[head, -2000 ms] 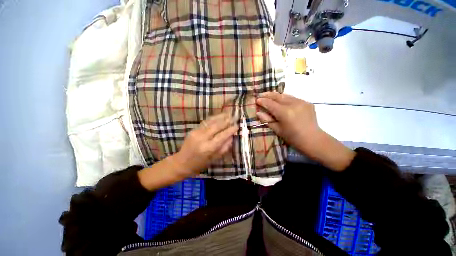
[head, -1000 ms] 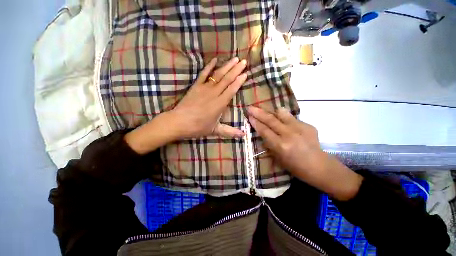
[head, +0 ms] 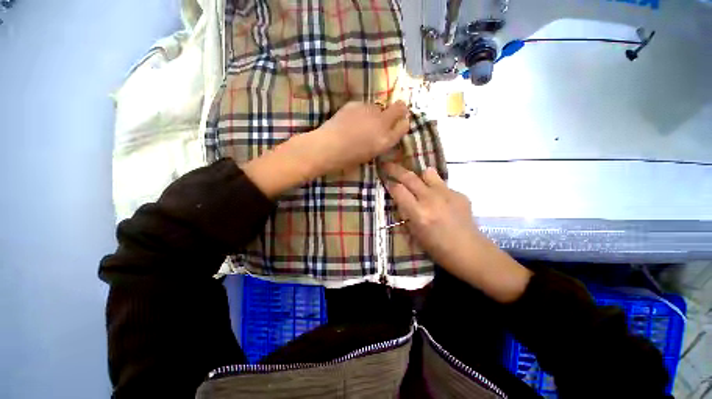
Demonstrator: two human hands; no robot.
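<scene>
The checked lining (head: 273, 101) of a cream padded garment (head: 156, 156) lies in front of me, lining side up. A pale strip (head: 381, 226) runs down the lining to its near edge. My left hand (head: 363, 134) is closed on the lining, pinching it beside the machine's lit needle area. My right hand (head: 433, 212) rests on the lining right of the strip, fingertips at the strip's upper end. A thin pointed tool tip (head: 396, 224) sticks out from under my right hand; the rest of it is hidden.
The white sewing machine head (head: 468, 47) stands at the upper right. A small yellow block (head: 455, 104) lies by the needle area. A grey ruler scale (head: 562, 236) runs along the table edge. Blue crates (head: 281, 316) stand below the table. A pale blue-grey surface (head: 55, 195) is at the left.
My left hand has moved from lying flat on the lining to pinching it nearer the needle area. The garment has shifted right in view. My right hand stays beside the strip.
</scene>
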